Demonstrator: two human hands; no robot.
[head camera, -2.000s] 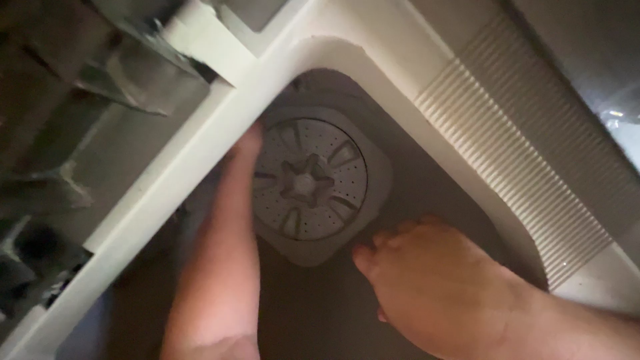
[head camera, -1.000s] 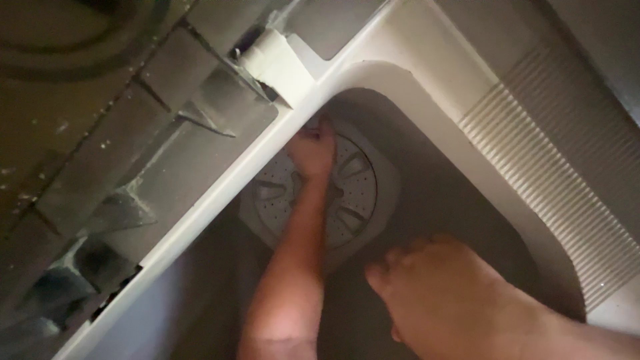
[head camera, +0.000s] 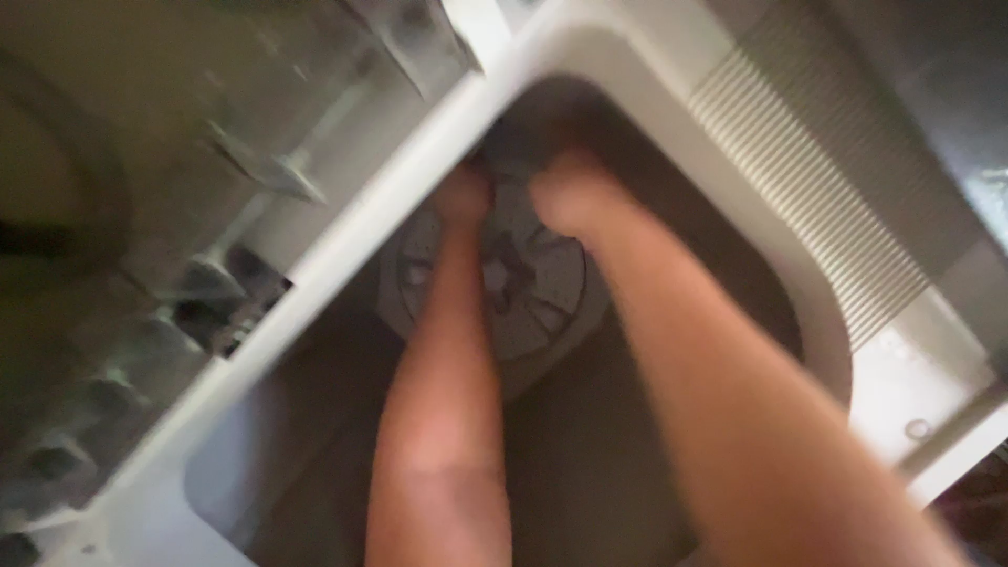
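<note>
Both my hands reach down into the deep tub of a washing machine, whose pale rim (head camera: 819, 276) surrounds them. At the bottom lies a round, perforated pulsator (head camera: 551, 291) with a star-shaped middle. My left hand (head camera: 465, 193) is over the pulsator's upper left edge, blurred, its fingers hidden in shadow. To the right of it, my right hand (head camera: 571, 189) is held over the upper right edge with curled fingers. A dark, bluish, indistinct patch shows between and beyond the hands. Whether either hand holds anything is not visible.
A ribbed plastic panel (head camera: 811, 197) slopes along the tub's right side. On the left, beyond the straight white edge (head camera: 346, 252), stands a dusty translucent plastic part (head camera: 260, 157) with ribs and gaps. A white bracket (head camera: 480, 31) juts in at the top.
My right hand has moved from the tub's lower right, up and inward over the pulsator, beside my left hand. My left hand has shifted toward the pulsator's left side since one second ago.
</note>
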